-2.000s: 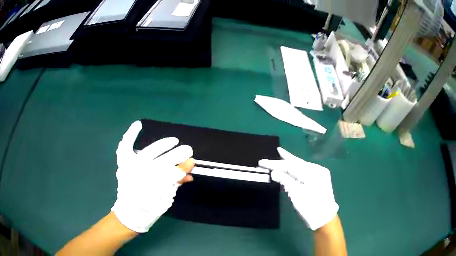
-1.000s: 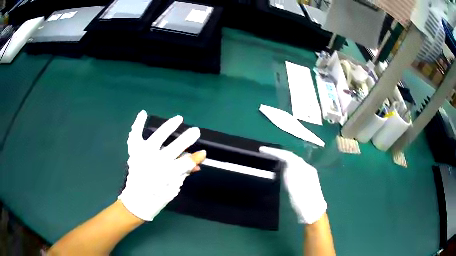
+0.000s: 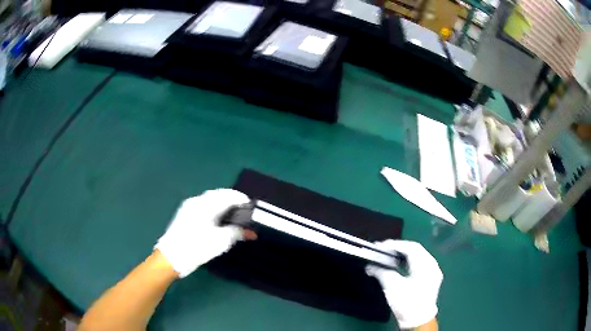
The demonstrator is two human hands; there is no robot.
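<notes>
A slim laptop (image 3: 317, 234), seen edge-on with bright bands along it, is held between my two gloved hands over a black foam pad (image 3: 291, 278). My left hand (image 3: 206, 227) grips its left end; a bare fingertip shows below. My right hand (image 3: 409, 275) grips its right end. Both gloves are white. The foam pad lies on the green mat (image 3: 162, 149), and its middle is partly hidden by the laptop.
Laptops stacked on black foam (image 3: 295, 45) stand at the back. A white pointed strip (image 3: 418, 194), a white card strip (image 3: 436, 155), a narrow printed box (image 3: 466, 161), a parts bin (image 3: 489, 139) and pen cups (image 3: 538, 210) lie right, beside a pale post (image 3: 541, 145).
The laptop has turned in my hands, and its bright-banded edge now slants down to the right. My left fingers, spread before, have closed around its end. The whole view has shifted and tilted.
</notes>
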